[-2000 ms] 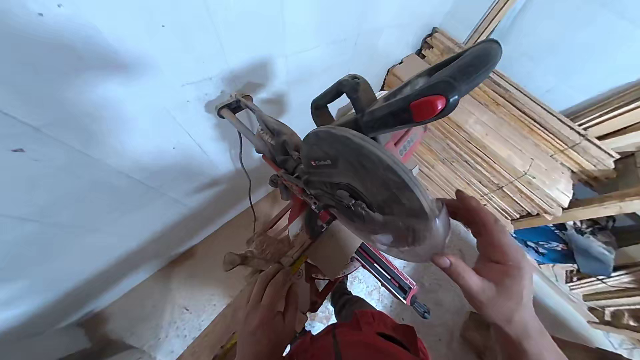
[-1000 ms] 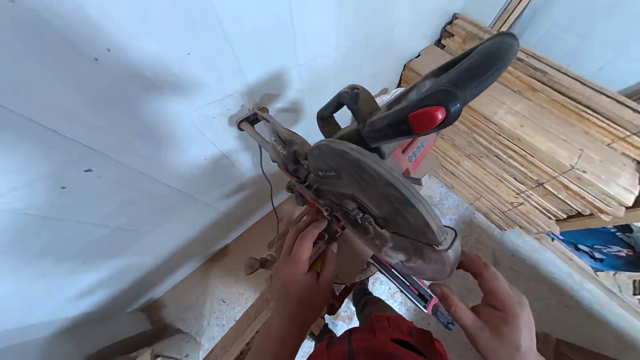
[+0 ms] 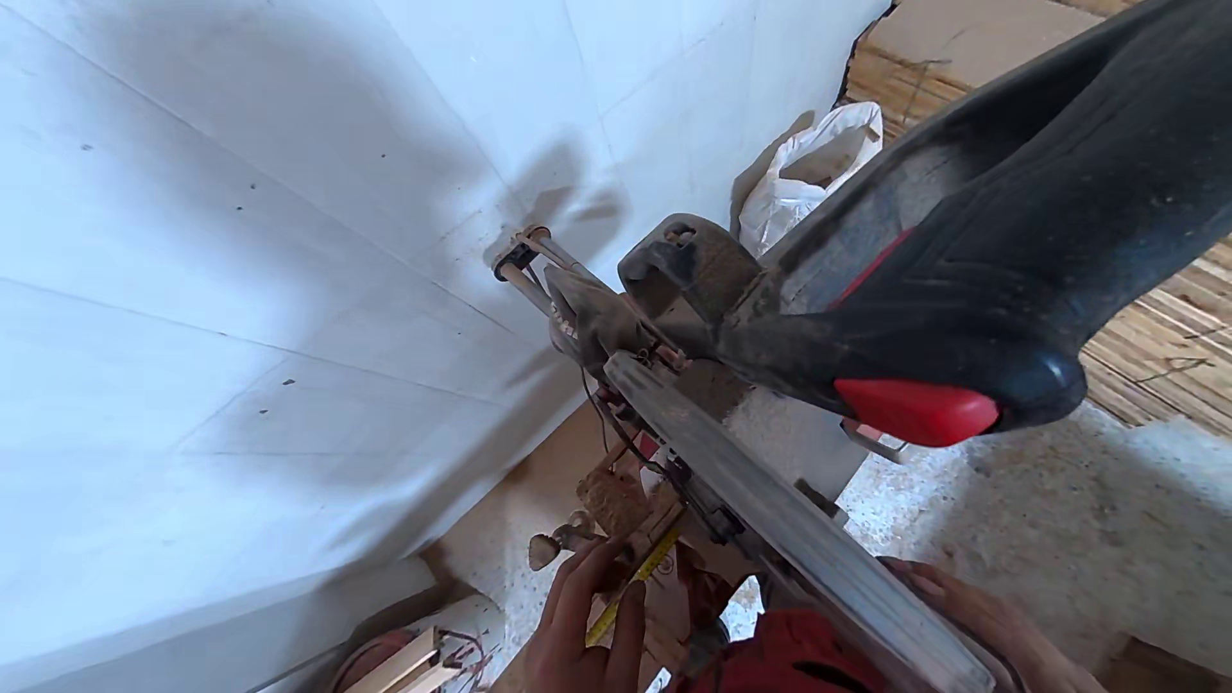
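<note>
A dusty miter saw (image 3: 664, 346) fills the middle, its black handle with a red trigger (image 3: 919, 412) reaching to the upper right. Its clear blade guard (image 3: 799, 520) runs down toward the lower right. My left hand (image 3: 587, 626) is low beside the saw bed, fingers bent around a yellow tape measure blade (image 3: 637, 585) that lies along a wooden piece. My right hand (image 3: 972, 616) is behind the guard's lower end, partly hidden by it; whether it grips the guard cannot be told.
A pale panelled wall (image 3: 289, 289) stands close behind the saw. A white sack (image 3: 818, 173) leans by it, with stacked boards (image 3: 1174, 337) on the right. Wood offcuts (image 3: 414, 664) lie at the lower left, and a power cord (image 3: 602, 414) hangs beside the saw.
The view has moved much closer over the saw. My left hand has its fingers around the yellow tape, which shows more plainly now. My right hand is now partly behind the guard.
</note>
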